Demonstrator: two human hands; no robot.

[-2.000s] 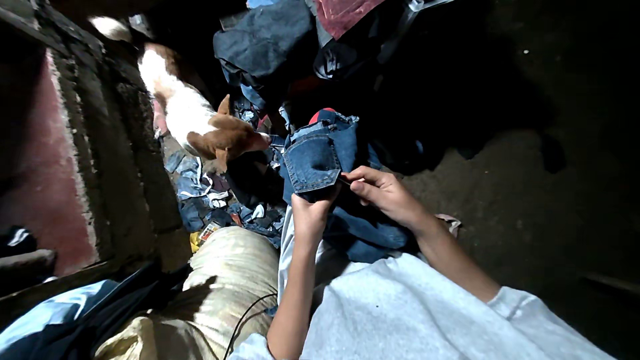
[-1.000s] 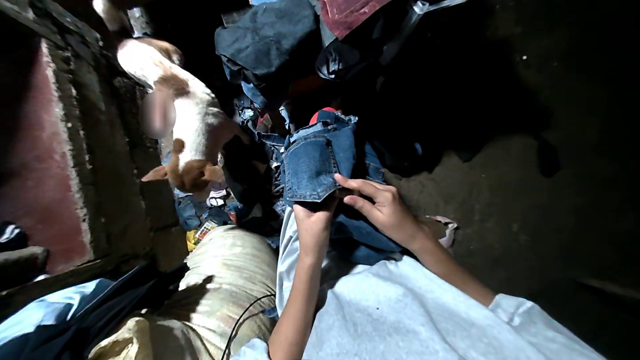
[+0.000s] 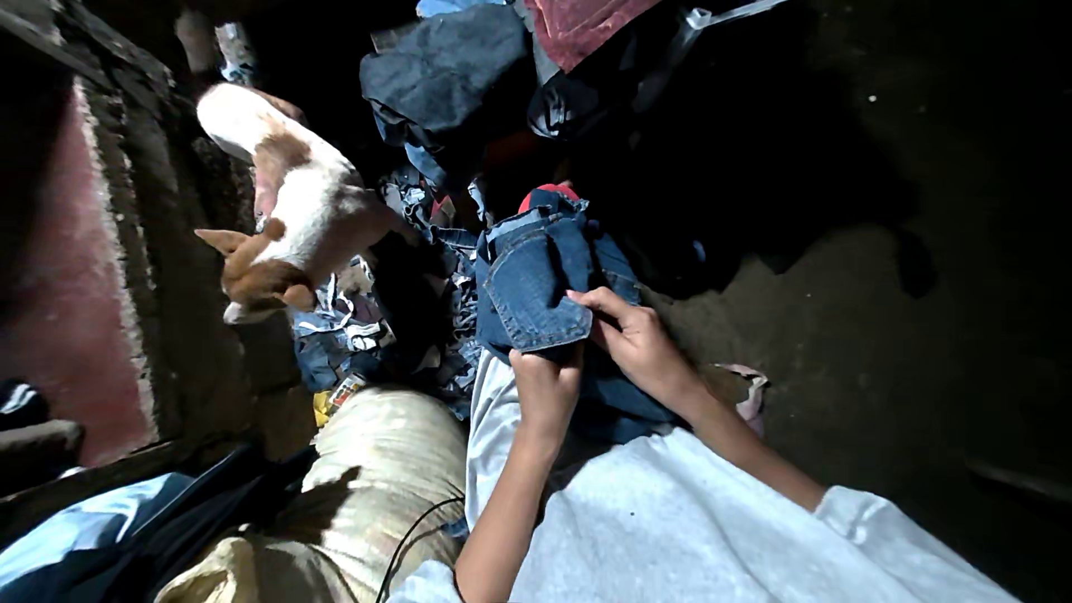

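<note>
A blue denim garment piece (image 3: 536, 289) with a stitched patch pocket lies over my lap, its pocket facing up. My left hand (image 3: 546, 389) grips the lower edge beneath the pocket, with part of its fingers hidden under the cloth. At the pocket's right corner, my right hand (image 3: 628, 335) pinches the denim between thumb and forefinger; whether it also holds a small tool cannot be told. More dark blue denim hangs below both hands. A red round thing (image 3: 548, 197) shows just behind the top of the denim.
A brown and white dog (image 3: 310, 201) stands at the left, beside denim scraps (image 3: 335, 335) on the floor. Dark folded cloth (image 3: 452, 71) and a red cloth (image 3: 578, 29) lie ahead. A stuffed pale sack (image 3: 394, 469) is at my left, near a rough-edged wall (image 3: 126, 251).
The dog's head has moved away from the denim to the left and turned toward the wall side. My hands stay at the pocket, with the right one shifting slightly along its edge.
</note>
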